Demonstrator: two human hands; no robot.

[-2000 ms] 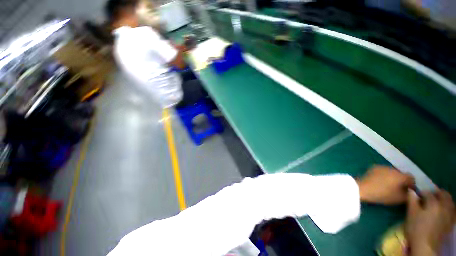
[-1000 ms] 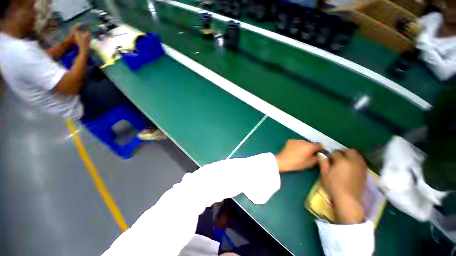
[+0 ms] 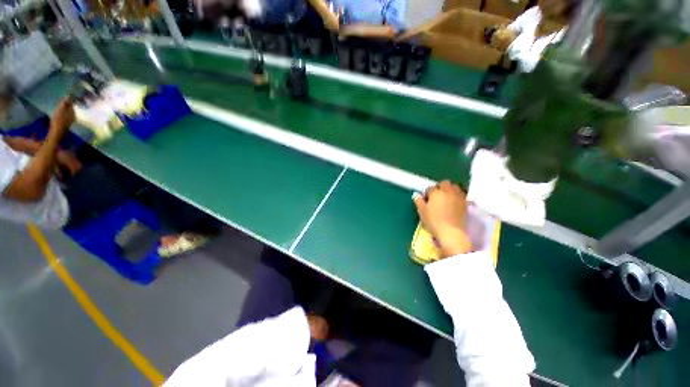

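My right hand [image 3: 445,215] rests over the yellow fixture block [image 3: 424,248] with its pink pad [image 3: 483,227]; its fingers are curled and whether they hold anything is unclear. A whitish spot shows at the thumb side. My left hand [image 3: 318,326] is low, below the bench edge near my lap, mostly hidden by its sleeve. The green press [image 3: 541,125] stands behind the block, with white cloth [image 3: 508,189] hanging under it. Several black housings with silver rims [image 3: 635,281] lie on the bench at right, with a light wire lead [image 3: 630,359] beside them.
The conveyor [image 3: 378,125] runs beyond a white rail [image 3: 287,140]. Black units [image 3: 382,60] and a cardboard box [image 3: 454,34] stand across it. A neighbouring worker [image 3: 34,170], a blue bin [image 3: 157,112] and a blue stool [image 3: 121,242] are at left. The press arm [image 3: 651,215] crosses at right.
The view has turned right, bringing the press and silver-rimmed housings into sight. My left hand has left my right hand and dropped below the bench edge. My right hand stays over the block.
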